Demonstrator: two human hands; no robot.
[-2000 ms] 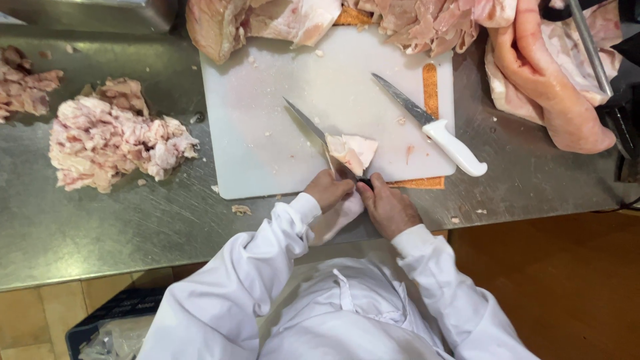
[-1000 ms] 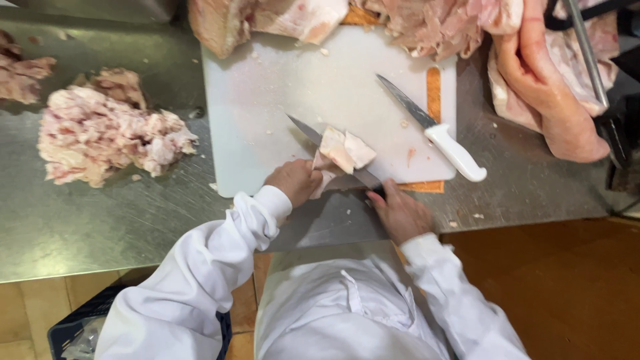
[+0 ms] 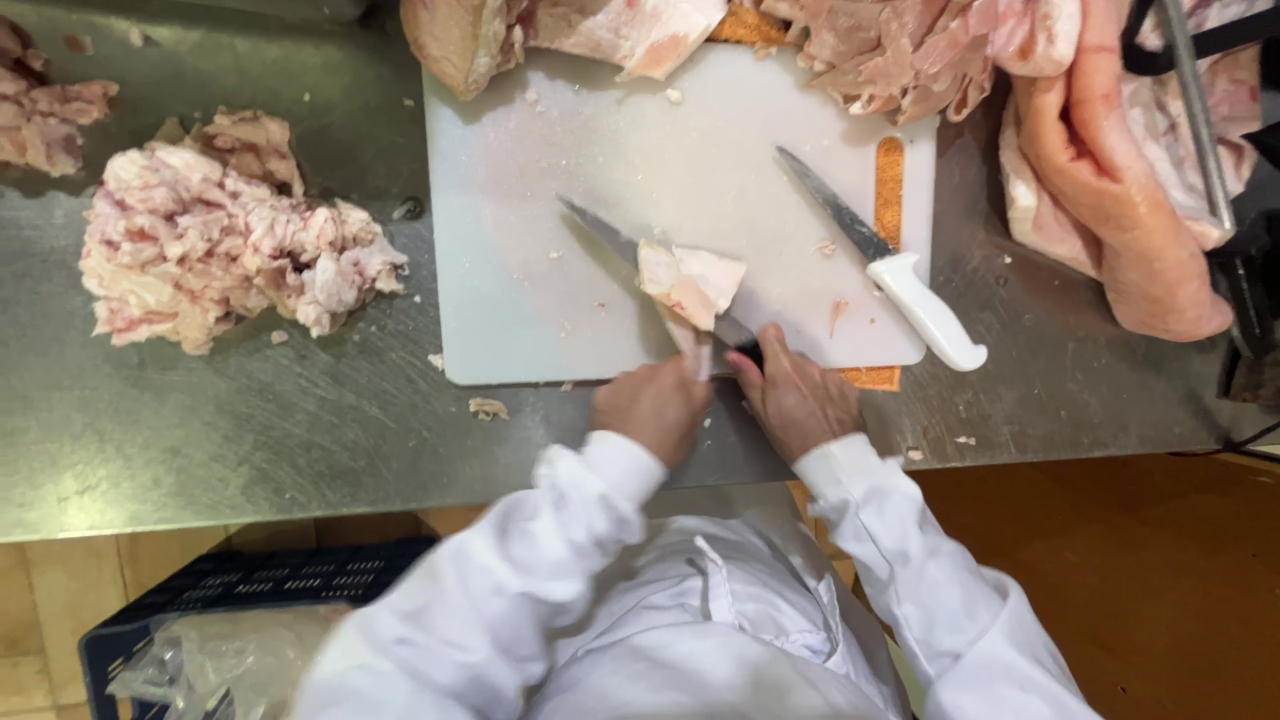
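Observation:
At the near edge of a white cutting board (image 3: 520,300), my left hand (image 3: 655,405) grips the near end of a pale piece of meat or fat (image 3: 695,280). My right hand (image 3: 800,395) is closed on the dark handle of a knife (image 3: 600,230), whose blade points away to the left and passes under the piece's upper part. Another knife with a white handle (image 3: 925,310) lies on the board's right side, its handle over the edge. The fingertips of my left hand are hidden.
Heaped trimmings (image 3: 220,240) lie on the steel table (image 3: 330,440) at left. Large meat pieces (image 3: 630,35) line the board's far edge, and a long piece of meat (image 3: 1140,230) rests at right beside a metal bar (image 3: 1195,110). Below left stands a dark crate (image 3: 270,580) holding clear plastic.
My left hand has moved nearer to my right hand than one second ago. The piece of meat or fat now stretches from my left hand over the blade.

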